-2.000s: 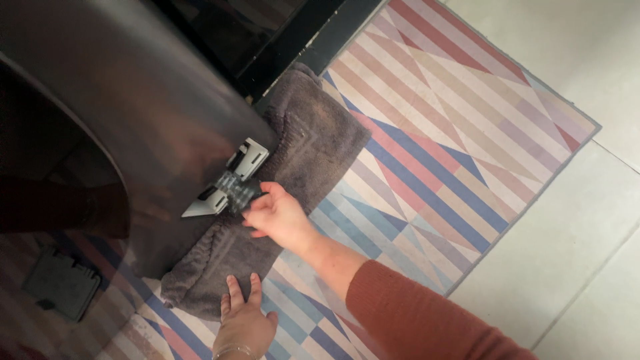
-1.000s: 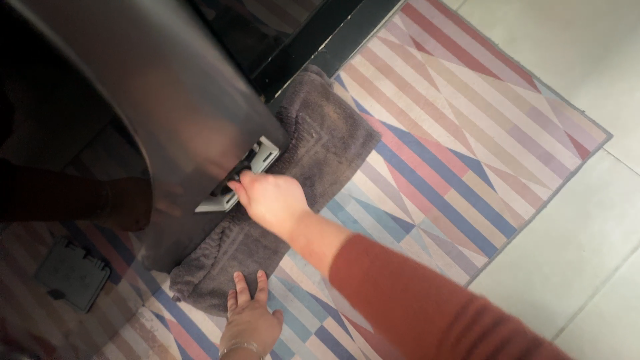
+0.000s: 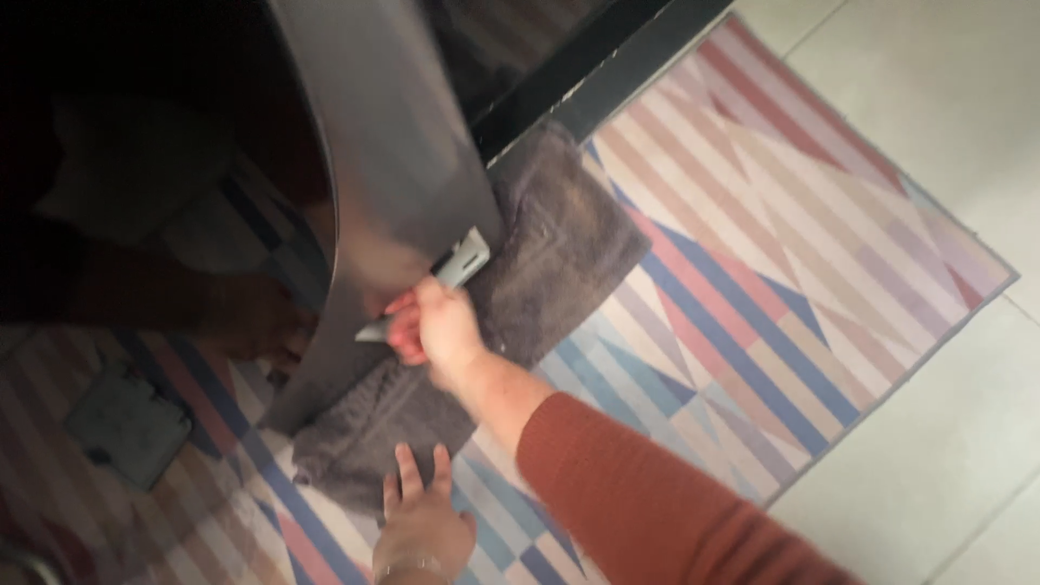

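Observation:
My right hand [image 3: 443,325] is at the grey-framed opening [image 3: 467,258] low in a dark, glossy appliance panel [image 3: 390,146]. Its fingers curl at the opening's lower left part; the hand and blur hide what they touch or hold. A dark grey towel [image 3: 569,244] lies folded along the foot of the panel, under the opening. Fingers spread and palm down, my left hand [image 3: 422,520] rests at the towel's near edge and holds nothing. A grey plastic cover [image 3: 134,422] shows dimly at lower left; whether directly or as a reflection, I cannot tell.
A mat [image 3: 731,203] with coloured stripes and triangles lies beneath the towel and stretches to the right. Pale floor tiles [image 3: 959,106] border it. Along the top runs a black base edge [image 3: 569,81] with chipped spots.
Two seconds ago my right fingers were on a dark ridged knob at the opening; the knob is now out of sight. My left hand stays by the towel. The view has shifted.

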